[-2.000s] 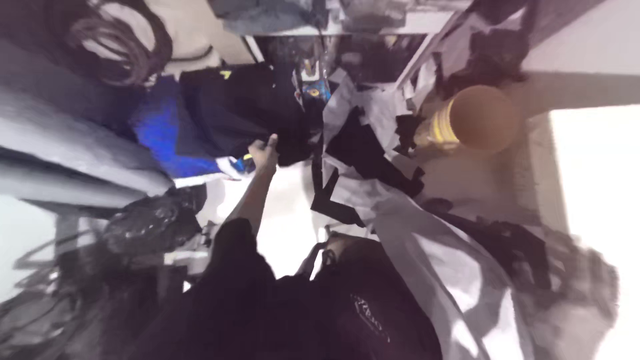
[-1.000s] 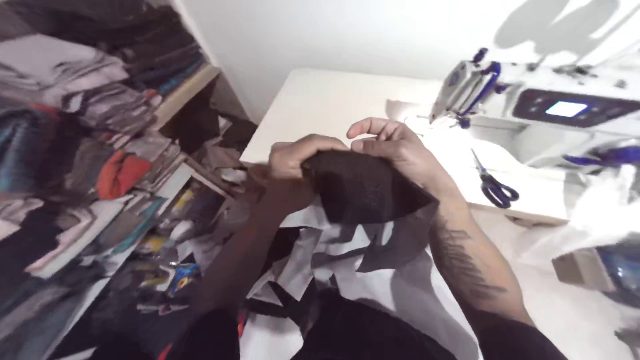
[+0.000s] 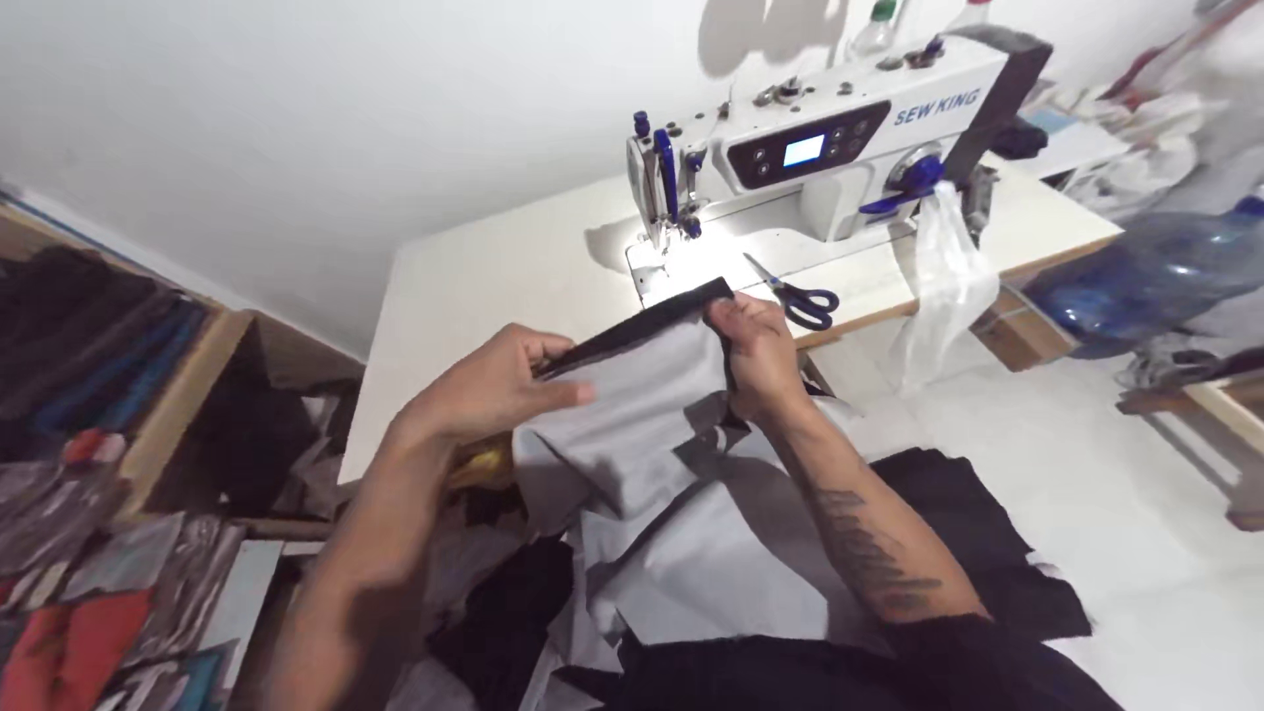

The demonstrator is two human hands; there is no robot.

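Observation:
My left hand (image 3: 499, 385) pinches one end of a dark fabric edge on a grey cloth (image 3: 632, 395), thumb on the grey side. At the other end of that edge, my right hand (image 3: 755, 346) grips the cloth between thumb and fingers. The edge is stretched between both hands, just in front of the lit needle area of a white sewing machine (image 3: 820, 128). Scissors with dark blue handles (image 3: 800, 298) lie on the white table (image 3: 494, 276), right beside my right hand. The rest of the cloth hangs down over my lap, with black pieces (image 3: 513, 602) among it.
Shelves of folded fabric (image 3: 89, 336) stand at the left. A white plastic bag (image 3: 950, 281) hangs from the table's front edge. To the right are a large blue water bottle (image 3: 1165, 276), a cardboard box (image 3: 1022, 331) and a wooden stool (image 3: 1215, 425). A wall rises behind the table.
Two seconds ago one hand was reaching over dark cloth. A second ago both hands held a dark piece bunched together; now they are farther apart with the edge stretched. The view has swung to the sewing machine.

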